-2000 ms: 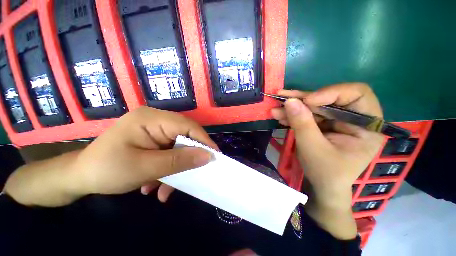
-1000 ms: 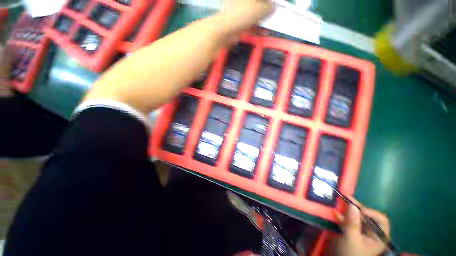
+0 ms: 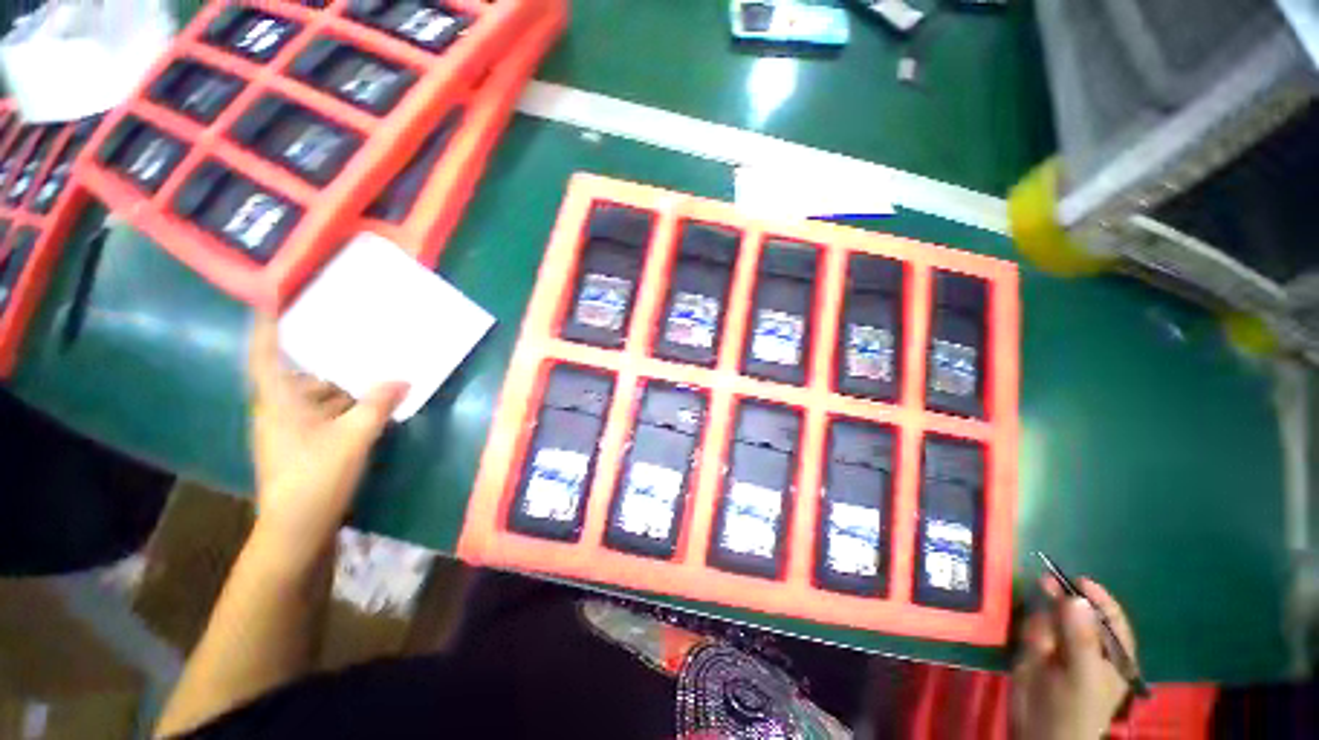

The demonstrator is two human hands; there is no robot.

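A red-orange tray (image 3: 752,388) lies on the green bench with two rows of black phone bodies (image 3: 762,448), each with a bright silver and blue patch. My left hand (image 3: 311,434) is left of the tray and holds a white paper sheet (image 3: 383,321) by its lower edge; no print shows on it. My right hand (image 3: 1073,651) is at the tray's lower right corner and holds slim dark tweezers (image 3: 1092,614), tips pointing up and left, off the phones. Whether anything is on the tips cannot be seen.
Stacked red-orange trays (image 3: 326,188) with phones stand at the upper left, with a white bag-like item (image 3: 87,51) beyond. White paper (image 3: 817,192) lies behind the tray. Grey equipment with a yellow foot (image 3: 1044,220) stands at the right back. A dark pen-like item (image 3: 87,282) lies far left.
The view has swung and settled. My left hand, reaching behind the tray one second ago, is now left of it with a white sheet. My right hand still holds the tweezers, now off the tray's phones.
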